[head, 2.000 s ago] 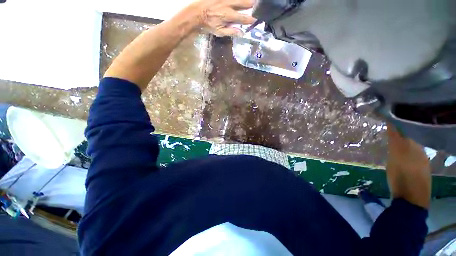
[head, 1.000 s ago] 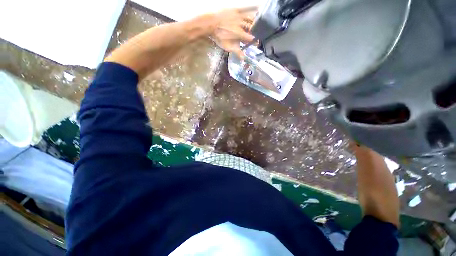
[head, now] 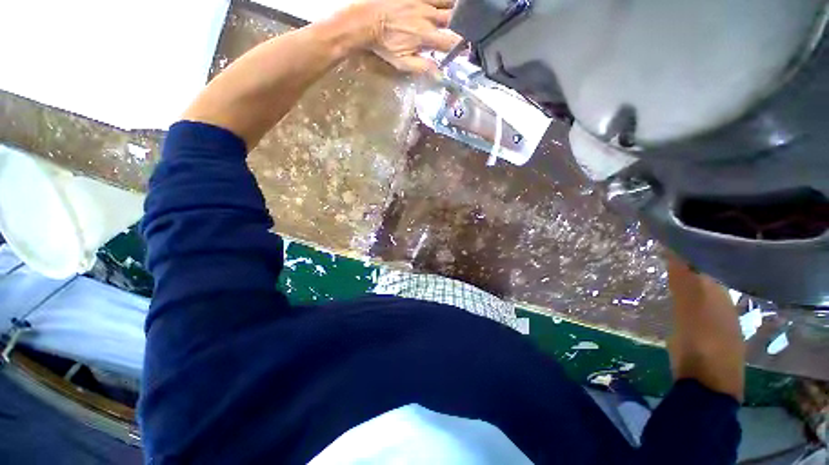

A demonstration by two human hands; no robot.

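The grey cutting machine (head: 691, 100) fills the upper right. Its shiny base plate (head: 486, 123) lies on the brown table, with a thin white strip (head: 496, 138) across it. My left hand (head: 404, 34) is at the top centre, fingers spread beside the machine's front, above the plate's far end; whether it presses on something is hidden. My right forearm goes up under the motor housing, and the housing hides my right hand. White sheet material (head: 100, 54) lies at the upper left, and more shows at the top edge.
The worn brown table (head: 318, 182) has small white scraps on it. An off-white tub (head: 54, 213) stands at the left beyond the table edge. A checked cloth (head: 450, 295) is at the near edge. The green floor (head: 318, 272) has white scraps.
Over the last second the machine and base plate have turned slightly in view, and a thin white strip now lies over the plate. My left hand has shifted slightly up and left.
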